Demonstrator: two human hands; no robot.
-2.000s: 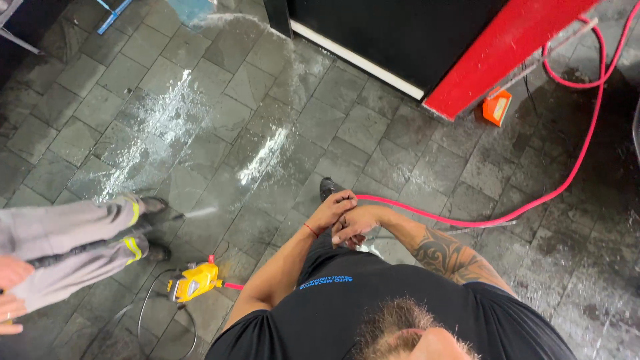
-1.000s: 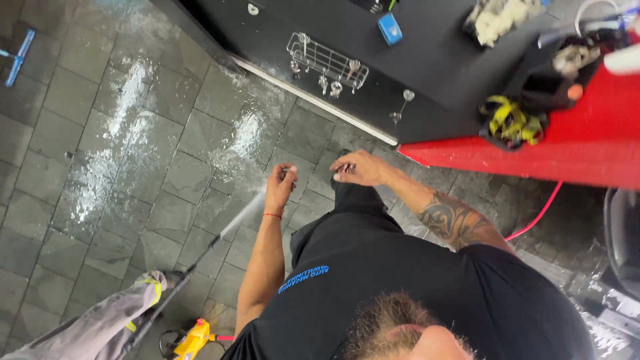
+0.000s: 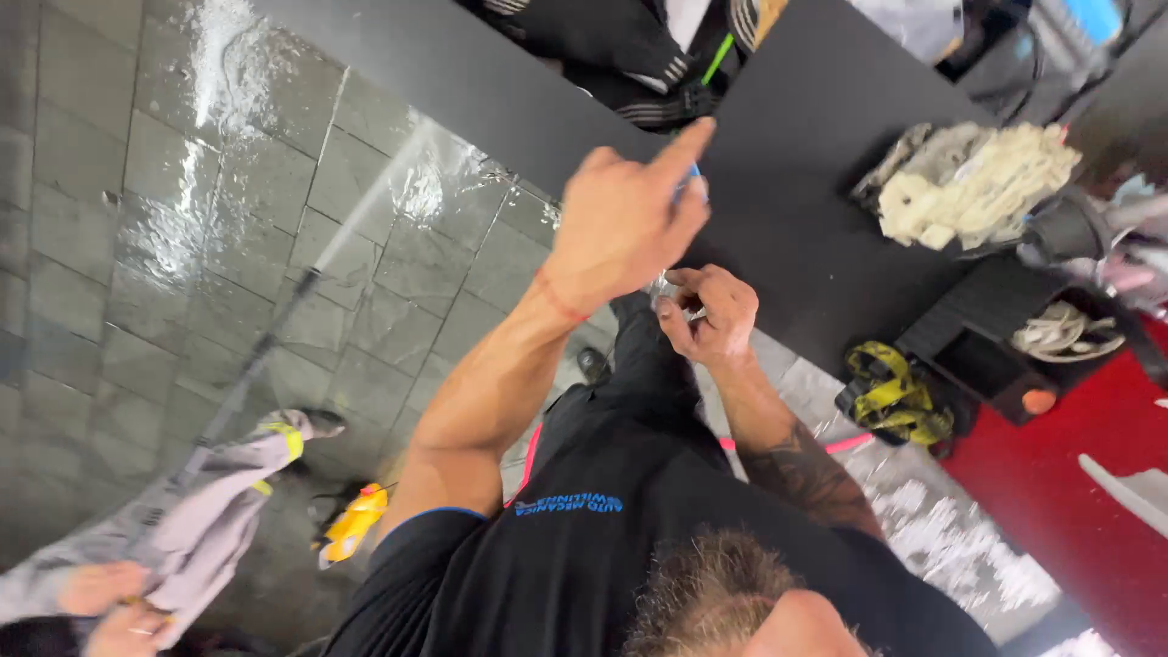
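Note:
My left hand [image 3: 634,219] is stretched over a black countertop [image 3: 785,109], with its index finger extended. A small blue item [image 3: 695,171] shows partly behind its fingers; whether they touch it is unclear. Close below, my right hand [image 3: 714,315] has its thumb and fingers bent together around a small shiny item [image 3: 661,285], blurred and mostly hidden. The metal rack is not visible now.
Cream cloths [image 3: 981,187], yellow-and-black straps [image 3: 890,392] and a black holder [image 3: 972,351] lie at right. At lower left, a person [image 3: 214,538] holds a spraying lance [image 3: 246,365] over wet tiles [image 3: 365,237]. A yellow device [image 3: 354,525] stands on the floor.
My hands, together two seconds ago and apart over the floor one second ago, are now at the countertop. My left hand has reached forward. The view has swung toward the counter.

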